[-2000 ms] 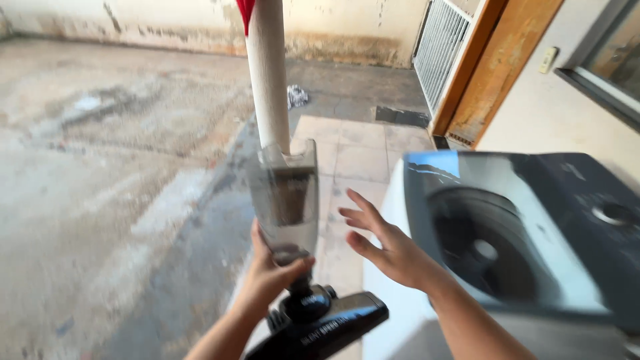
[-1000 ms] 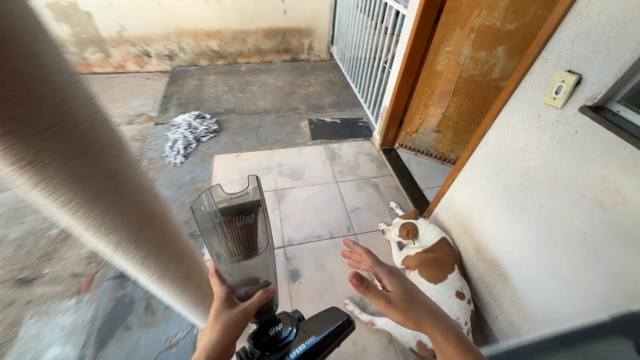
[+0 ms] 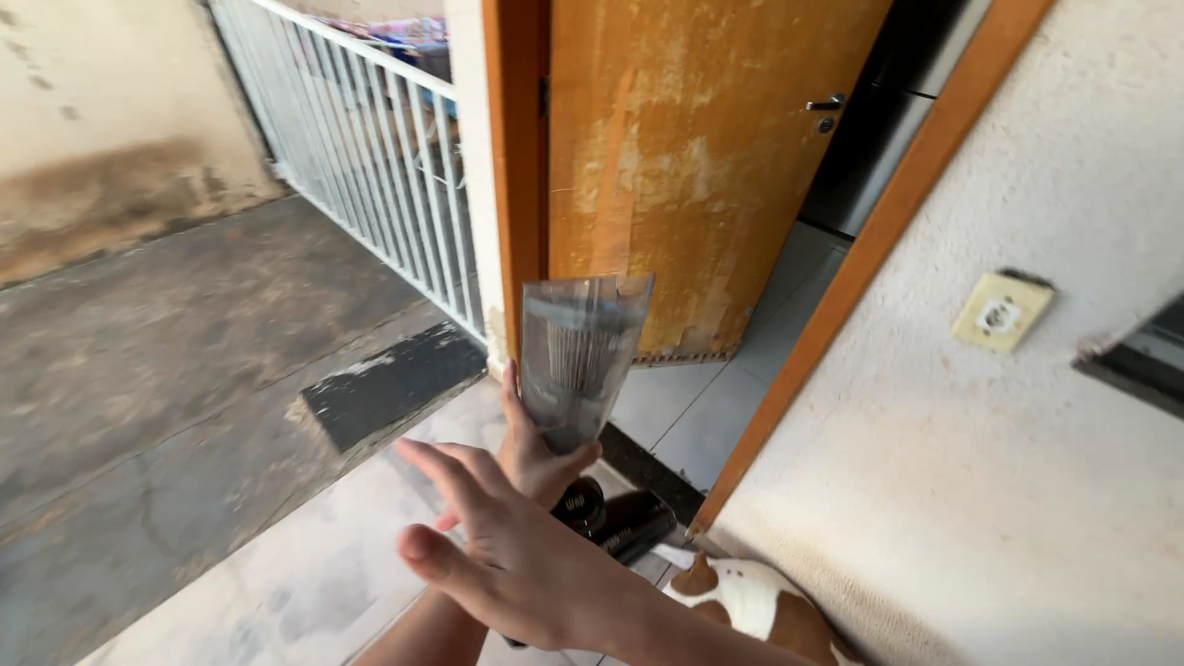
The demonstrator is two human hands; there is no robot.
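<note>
My left hand [image 3: 541,462] grips the lower end of a clear plastic vacuum dust container [image 3: 578,370], held upright with a pleated filter visible inside. Just below it is a black vacuum floor head [image 3: 634,527], partly hidden behind my right arm. My right hand [image 3: 499,536] holds nothing; its fingers are spread and it crosses in front of my left wrist.
A worn wooden door [image 3: 684,166] stands ajar behind the container. To the left are a white metal gate [image 3: 370,139] and a dark mat [image 3: 393,384]. A brown and white dog [image 3: 754,597] lies by the wall, below a wall outlet [image 3: 1002,313].
The view has swung far right, from the washing machine to the doorway. My right hand, formerly apart to the right, now overlaps my left wrist. My left hand keeps its hold on the container.
</note>
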